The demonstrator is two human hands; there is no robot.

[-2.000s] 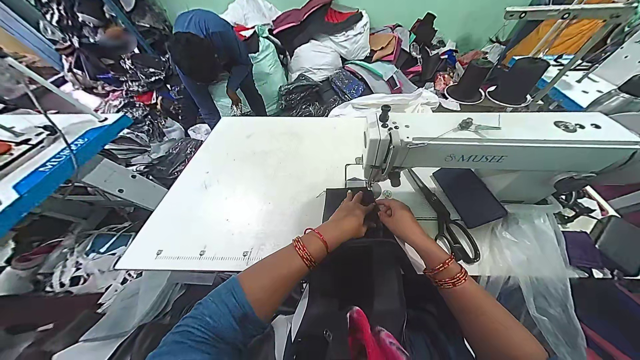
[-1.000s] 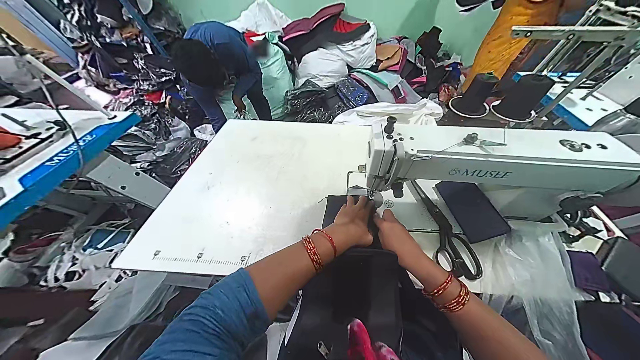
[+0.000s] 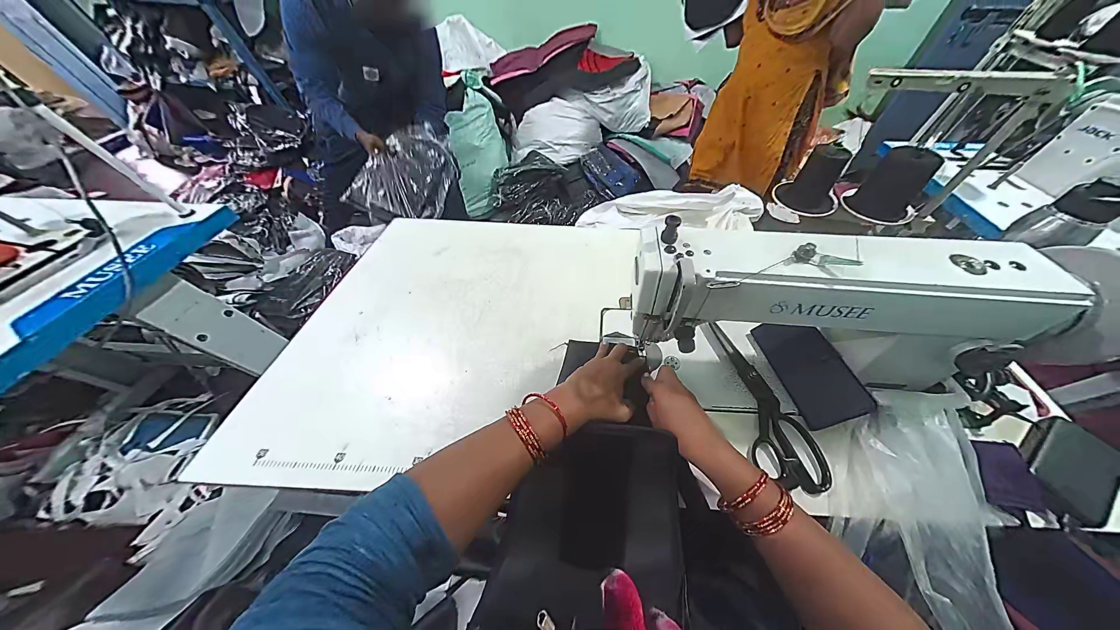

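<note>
The black fabric piece [image 3: 604,499] hangs over the table's front edge and runs up under the needle area of a white industrial sewing machine [image 3: 857,289]. My left hand [image 3: 604,385] presses on the fabric just in front of the presser foot, fingers bent. Close on its right, my right hand [image 3: 672,404] grips the fabric edge between thumb and fingers; the fingertips are partly hidden. Large black-handled scissors [image 3: 770,420] lie on the machine bed to the right, beside a folded dark fabric piece [image 3: 812,374].
A white sewing table [image 3: 420,324] extends left. Another machine table [image 3: 114,271] stands at the far left. Black thread cones [image 3: 892,182] sit behind the machine. Clear plastic sheeting [image 3: 910,464] drapes at the right. A person [image 3: 367,105] holds a plastic bag beyond the table; another stands behind.
The person beyond the table has straightened up from bending and now holds a plastic bag. A person in orange clothing has come further into view. My hands stay by the needle.
</note>
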